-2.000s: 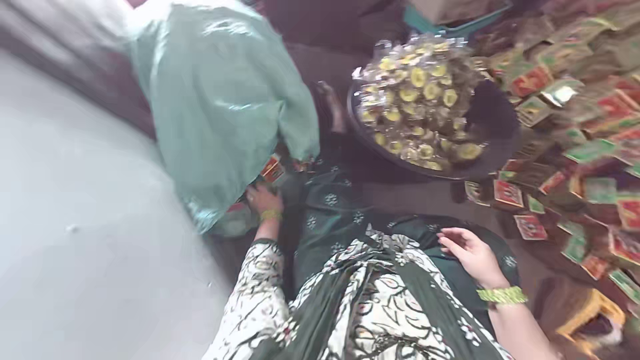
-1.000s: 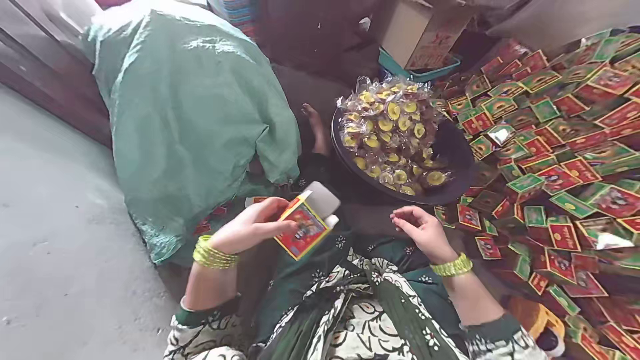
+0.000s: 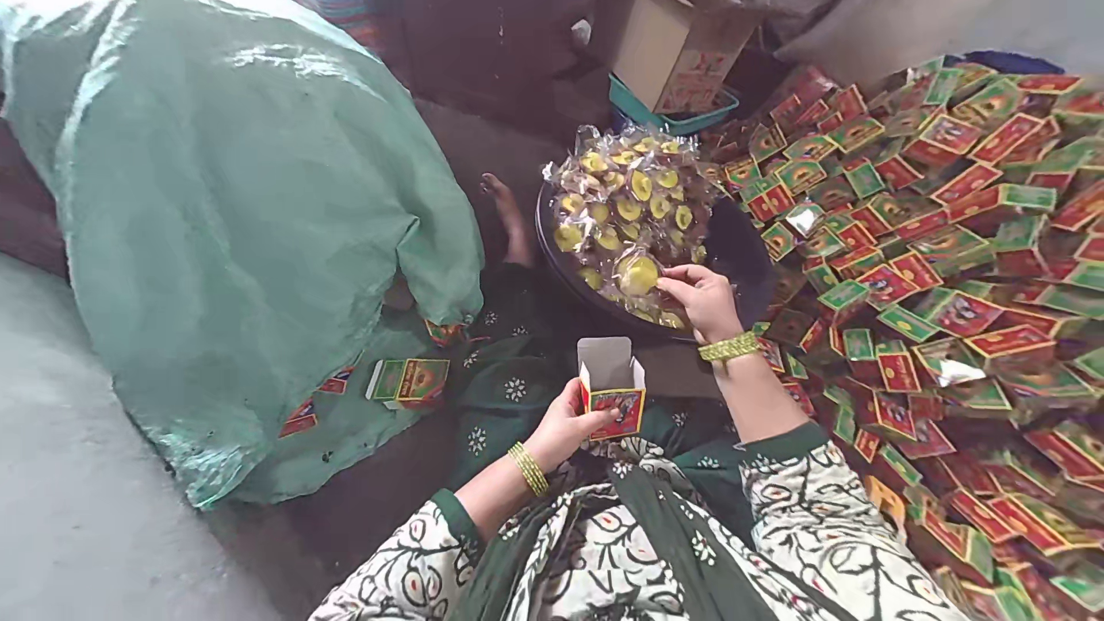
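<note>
My left hand [image 3: 573,424] holds a small red and yellow cardboard box [image 3: 615,404] above my lap, its top flap raised and its mouth facing up. Over the near side of a dark round basin [image 3: 746,259], my right hand [image 3: 703,302] pinches a clear-wrapped piece with a yellow round face [image 3: 638,274]. Many similar wrapped pieces [image 3: 630,194] are heaped in the basin. To the left, a green and red box [image 3: 410,379] lies by the mouth of a large green plastic sack [image 3: 250,198], with other boxes partly showing there.
A large pile of red and green printed boxes [image 3: 949,302] spreads over the right side. Behind the basin, a brown carton [image 3: 677,56] stands in a teal tray [image 3: 703,122]. A bare foot [image 3: 504,207] is between sack and basin. A grey surface [image 3: 60,448] is at lower left.
My left hand came from the sack's mouth with a box and now holds it upright in front of me. My right hand has moved up to the basin and taken hold of a wrapped piece.
</note>
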